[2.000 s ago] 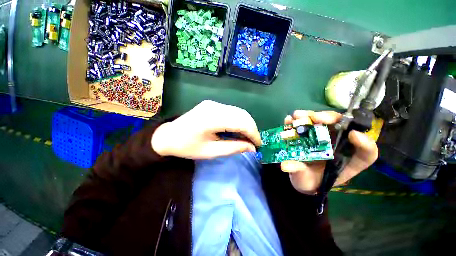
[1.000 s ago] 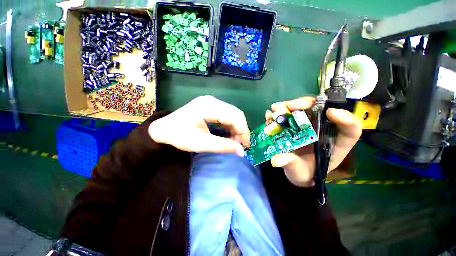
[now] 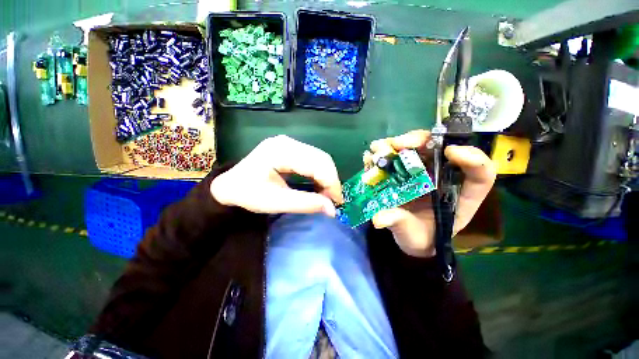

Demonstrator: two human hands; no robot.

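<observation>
A green circuit board (image 3: 384, 196) is tilted in front of my body, its parts side facing up, with a yellow block and a dark round part on it. My right hand (image 3: 434, 200) grips its right end between thumb and fingers. The same hand holds a black-handled soldering iron (image 3: 446, 210), its metal tip pointing away towards the bench. My left hand (image 3: 284, 179) is at the board's left end, thumb and fingertips pinched against its corner. Whether a small part is between those fingertips is hidden.
A carton (image 3: 102, 105) holds dark cylinders and copper-red pieces. Black bins hold green blocks (image 3: 251, 64) and blue pieces (image 3: 331, 68). Boards (image 3: 64, 73) lie far left. A whitish tub (image 3: 513, 102), yellow square (image 3: 511, 155) and dark station (image 3: 585, 140) stand right. A blue stool (image 3: 119, 219) is below.
The board has turned, its left end now lower, and both hands have shifted slightly left with it. The iron has swung more upright and left, uncovering the tub and yellow square.
</observation>
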